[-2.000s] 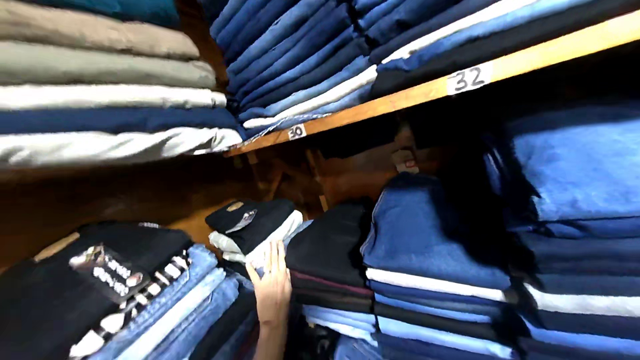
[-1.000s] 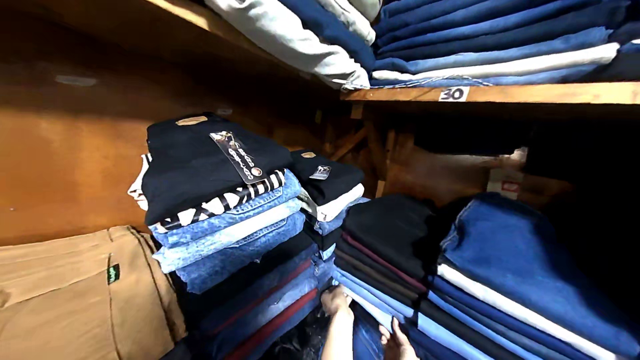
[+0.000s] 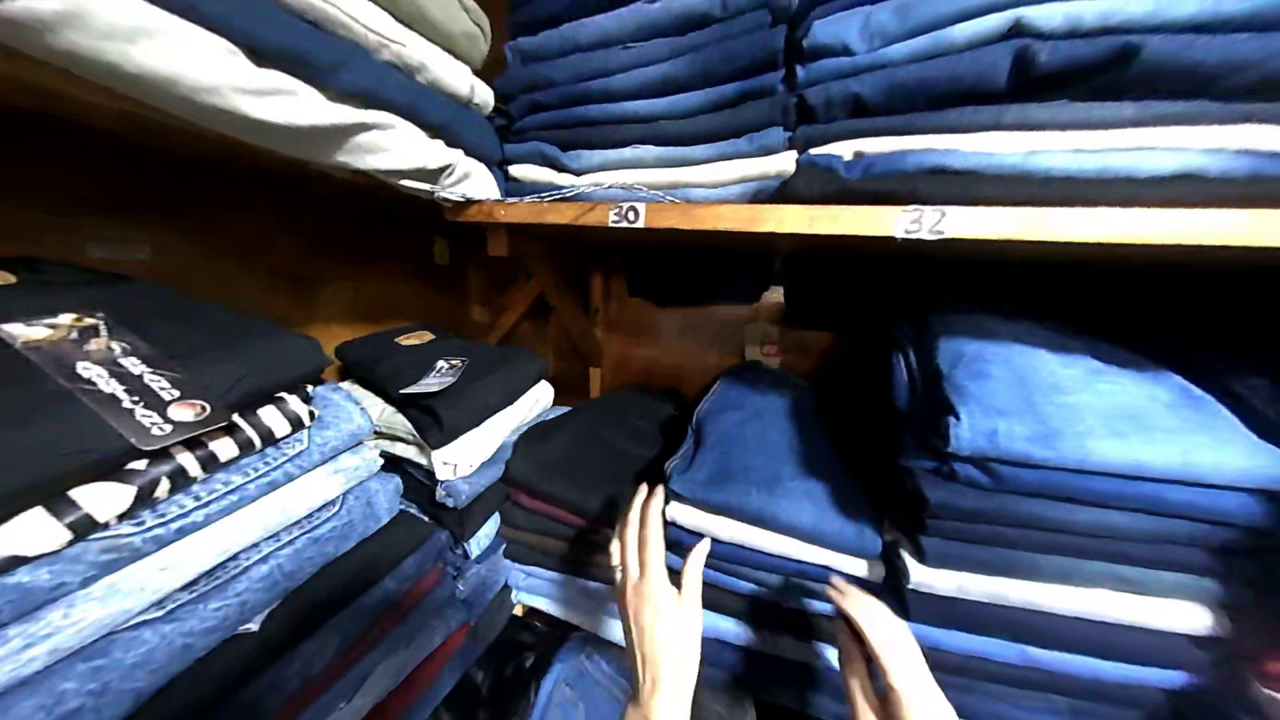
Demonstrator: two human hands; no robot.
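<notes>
Folded jeans stand in stacks below a wooden shelf. My left hand (image 3: 658,595) is raised with fingers spread, holding nothing, in front of the edge between a stack topped by black trousers (image 3: 595,450) and one topped by dark blue jeans (image 3: 770,460). To its right, my right hand (image 3: 885,650) is at the front of the blue jeans stack, fingertips near its folded edges; whether they touch cannot be told. A white folded garment (image 3: 780,540) lies under the top blue jeans. A small black folded pair with a tag (image 3: 450,385) tops the stack farther left.
The wooden shelf edge (image 3: 760,218) with number labels runs overhead, carrying more folded jeans (image 3: 650,90). At the left is a tall stack topped by black trousers with a large tag (image 3: 110,380). Light blue jeans (image 3: 1080,400) top a stack at the right.
The view has swung right. My hands, low by the lower layers of the black-topped stack a second ago, are now higher and farther right, near the blue jeans stack.
</notes>
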